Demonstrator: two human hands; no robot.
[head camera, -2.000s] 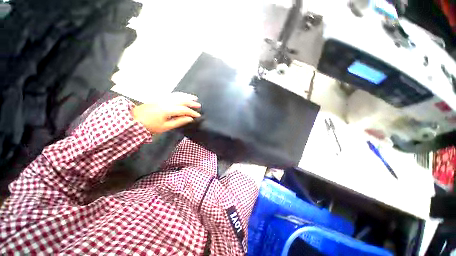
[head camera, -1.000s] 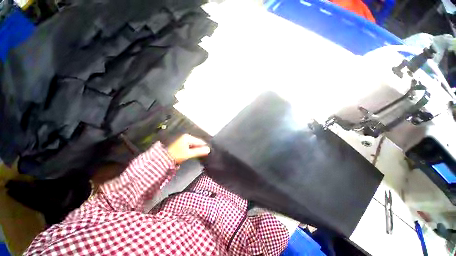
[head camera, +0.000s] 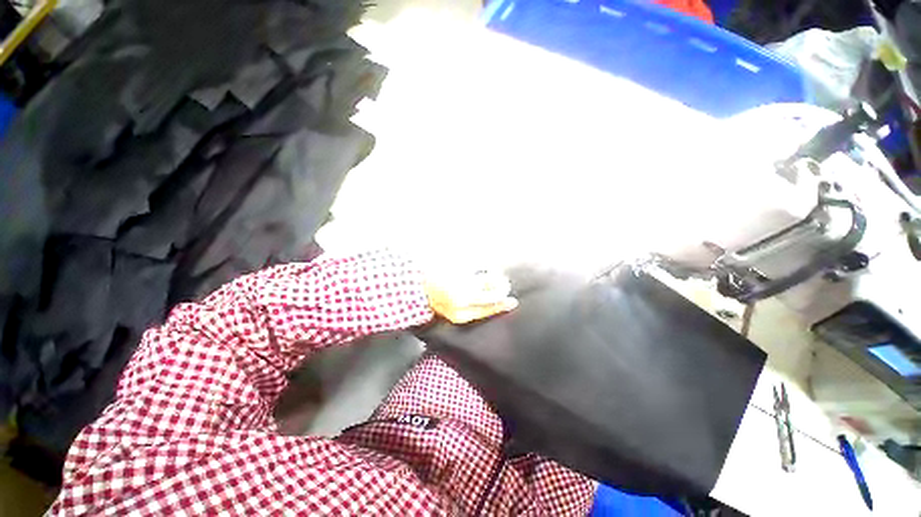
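Note:
A flat black panel (head camera: 626, 374) lies on the white sewing table, its upper edge at the presser foot and needle area (head camera: 631, 268). My left hand (head camera: 470, 295) is at the panel's upper left edge, fingers together and closed on the cloth. Strong glare washes out part of the hand and the panel's top edge. My right hand is not in view. The white sewing machine (head camera: 798, 227) stands at the right.
A large heap of overlapping black pieces (head camera: 192, 192) lies at the left. A blue crate (head camera: 646, 50) is behind the table. Slim silver snips or tweezers (head camera: 784, 429) and a blue pen (head camera: 854, 470) lie right of the panel. A dark control panel (head camera: 874, 343) is at the right edge.
My left hand has moved right and slightly up from the panel's left corner, further along the cloth. The panel's upper left part no longer reaches as far up. The view swung left, then shifted slightly.

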